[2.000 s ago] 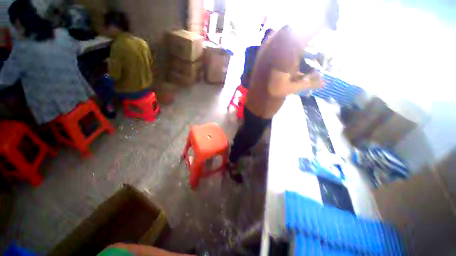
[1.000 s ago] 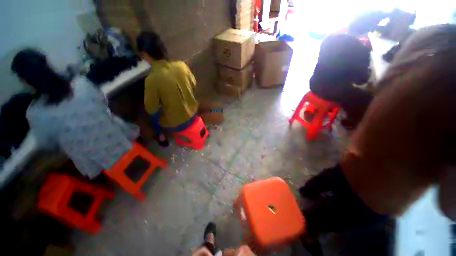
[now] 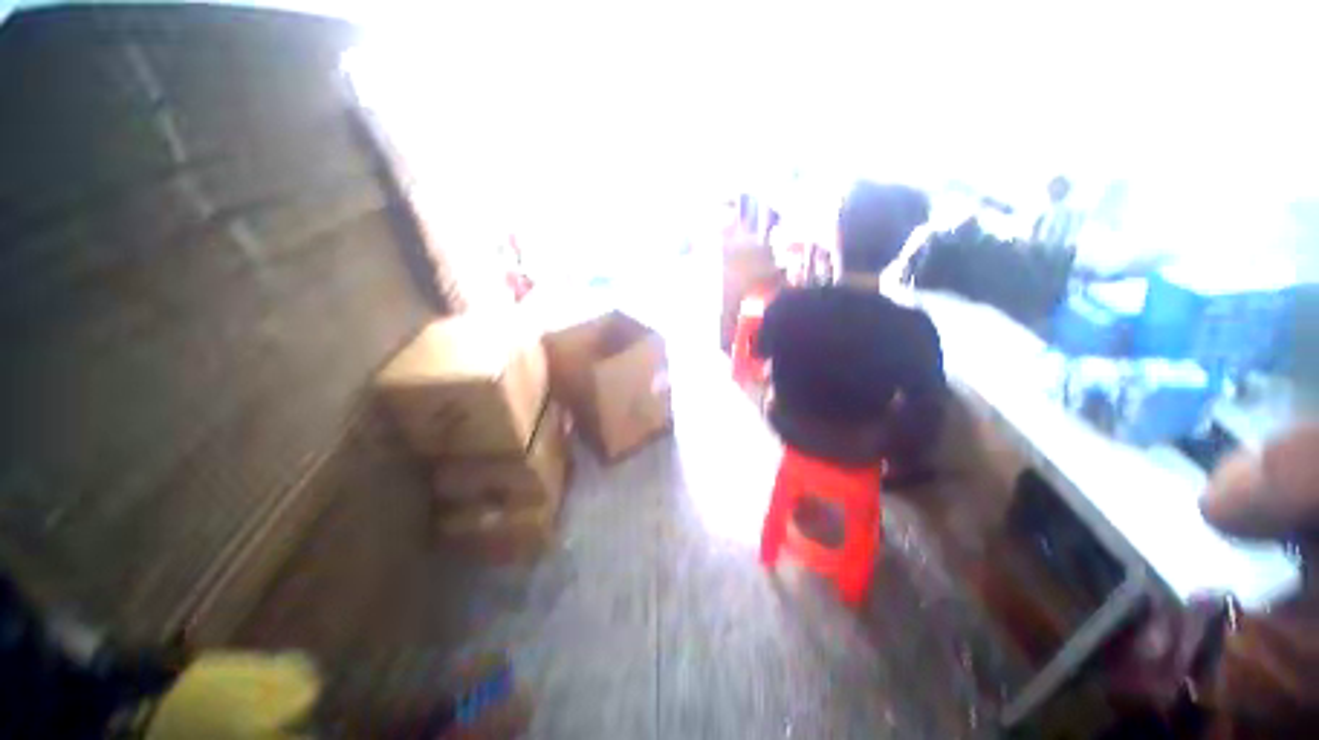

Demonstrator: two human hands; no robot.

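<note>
Neither of my hands is in view. Ahead, stacked brown shipping cartons [image 3: 466, 398] stand on the floor, with an open brown carton [image 3: 615, 388] beside them. A person in a dark top [image 3: 854, 369] sits with their back to me on a red plastic stool [image 3: 825, 523]. The long white bench [image 3: 1070, 427] runs along the right. Blurred blue-and-white retail boxes [image 3: 1157, 354] lie on it.
Another person's blurred hand [image 3: 1261, 489] reaches in at the right edge, by the bench. A large brown cardboard surface [image 3: 188, 318] rises at the left. A yellow patch [image 3: 236, 697] shows at the bottom left. Grey floor [image 3: 651, 593] runs between. Bright light washes out the background.
My view has moved forward along the floor. The orange stool and the light-patterned top have left the picture. The stacked cartons and dark-topped person now lie nearer the middle.
</note>
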